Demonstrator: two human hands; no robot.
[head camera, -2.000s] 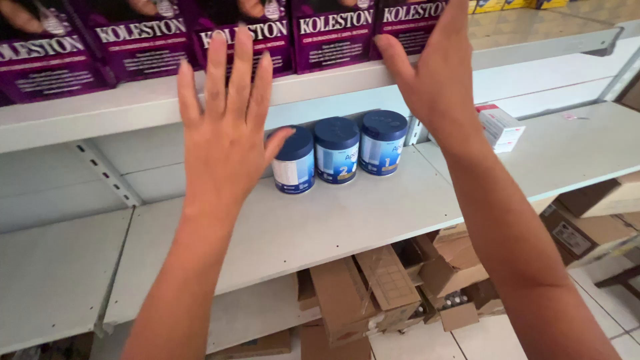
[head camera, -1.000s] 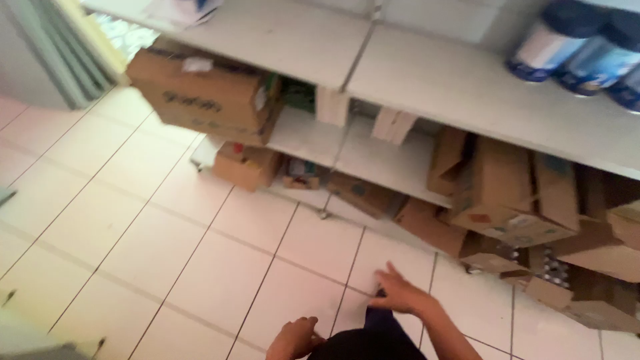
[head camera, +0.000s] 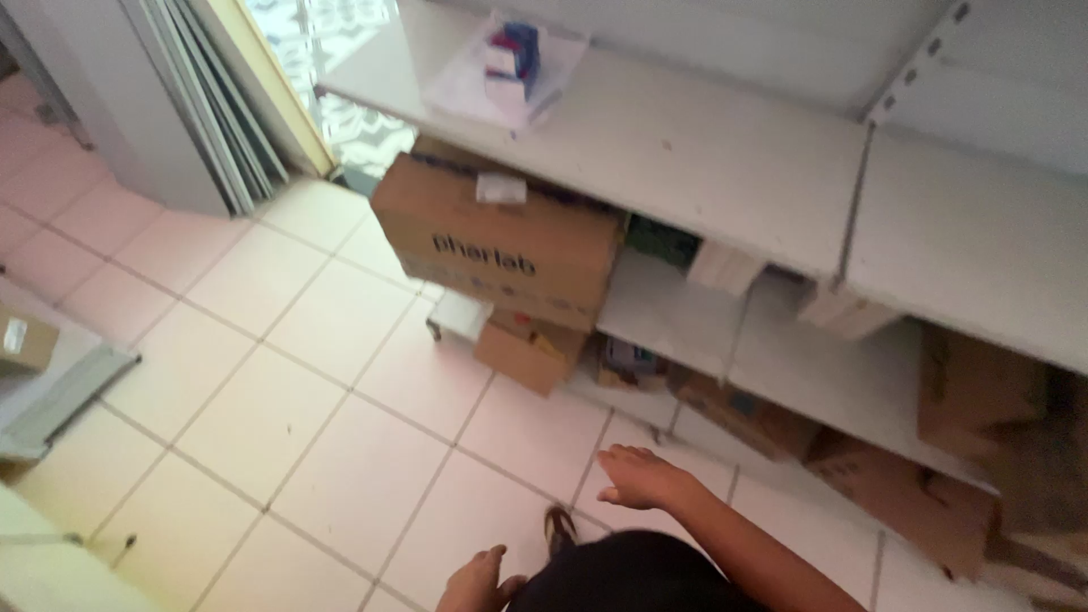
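My left hand (head camera: 480, 580) hangs at the bottom edge of the view, beside my dark clothing, partly cut off, with its fingers apart and nothing in it. Out over the tiled floor (head camera: 408, 450) my right hand (head camera: 637, 478) is lowered, empty, its fingers loosely spread and blurred. The lower shelves of a white metal shelving unit (head camera: 748, 187) are nearest to it. On the shelf stand small red, white and blue boxes (head camera: 512, 64) on white paper or plastic. A large cardboard box (head camera: 510, 246) bearing print sits on the shelf below.
Open cardboard boxes (head camera: 909, 493) fill the lower right shelves, and a smaller one (head camera: 527, 348) juts out at the lower left end. Grey panels (head camera: 195, 110) lean upright by a doorway at the upper left. A low platform (head camera: 68, 391) carries another box (head camera: 21, 336) at the left.
Both hands have come down from the upper shelf, where they were raised in front of hair-colour boxes. The view has swung far to the left; the blue-lidded tins are out of sight.
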